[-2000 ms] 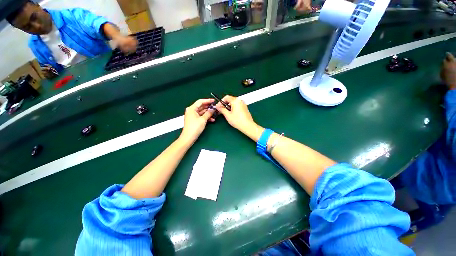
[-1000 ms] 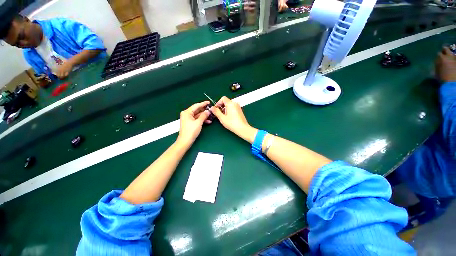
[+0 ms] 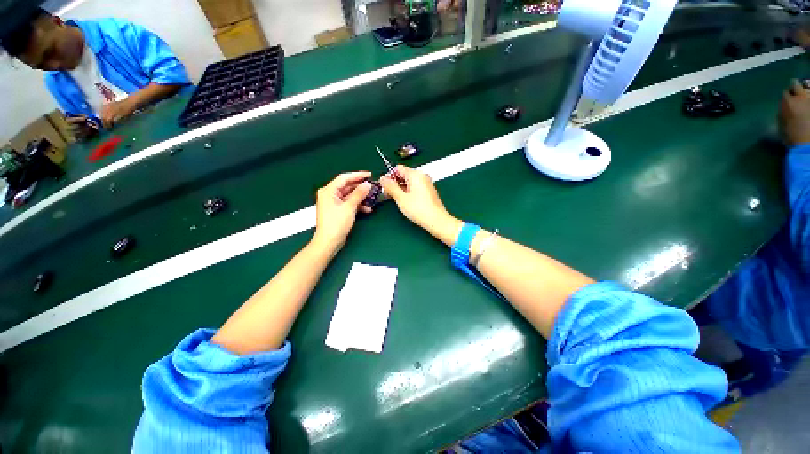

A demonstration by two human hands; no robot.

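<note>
My left hand [image 3: 338,206] holds a small black electronic assembly [image 3: 372,194] by its fingertips, just above the white strip. My right hand [image 3: 415,197] is right beside it and grips tweezers [image 3: 385,162], a thin pointed stick that juts up and away from the fingers; its exact kind is too small to tell. The fingers of both hands hide part of the assembly. A blue wrist strap [image 3: 464,246] is on my right wrist. White paper slips [image 3: 363,308] lie on the green bench between my forearms.
Like units sit spaced along the green conveyor belt [image 3: 293,160] beyond the white strip. A white desk fan [image 3: 568,153] stands right of my hands, with a dark pile of units [image 3: 708,104] farther right. A black compartment tray [image 3: 234,86] and a person are across; another person's hand is at right.
The units on the belt have shifted left. The stick in my right hand has changed its tilt, and the assembly shows more between my fingertips. The person opposite has drawn an arm back from the tray.
</note>
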